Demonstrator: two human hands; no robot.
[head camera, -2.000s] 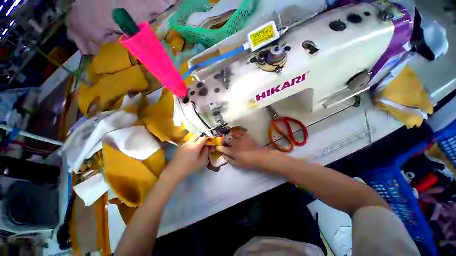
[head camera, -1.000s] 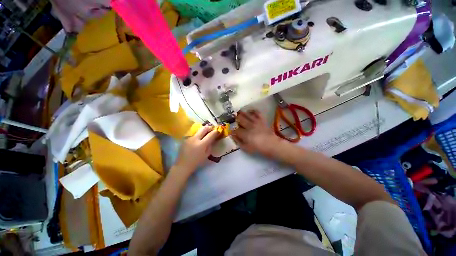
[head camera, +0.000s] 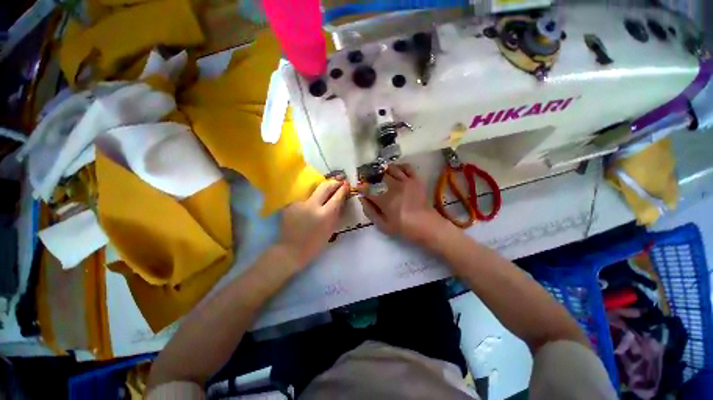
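A mustard-yellow fabric piece runs from the heap on the left to the presser foot of the white HIKARI sewing machine. My left hand pinches the fabric edge just left of the needle area. My right hand lies close to the right of the foot, fingers bent down at the fabric; its fingertips are partly hidden by the machine head. Only a small bit of yellow shows between the hands.
Red-orange scissors lie under the machine arm. Yellow and white pieces are heaped left. A pink holder stands on the head. A yellow-white bundle lies at the machine's right end. Blue crates stand at the lower right.
The view has moved closer and turned, so the machine appears more level. Both hands remain beside the needle area. More yellow fabric shows left of my left hand.
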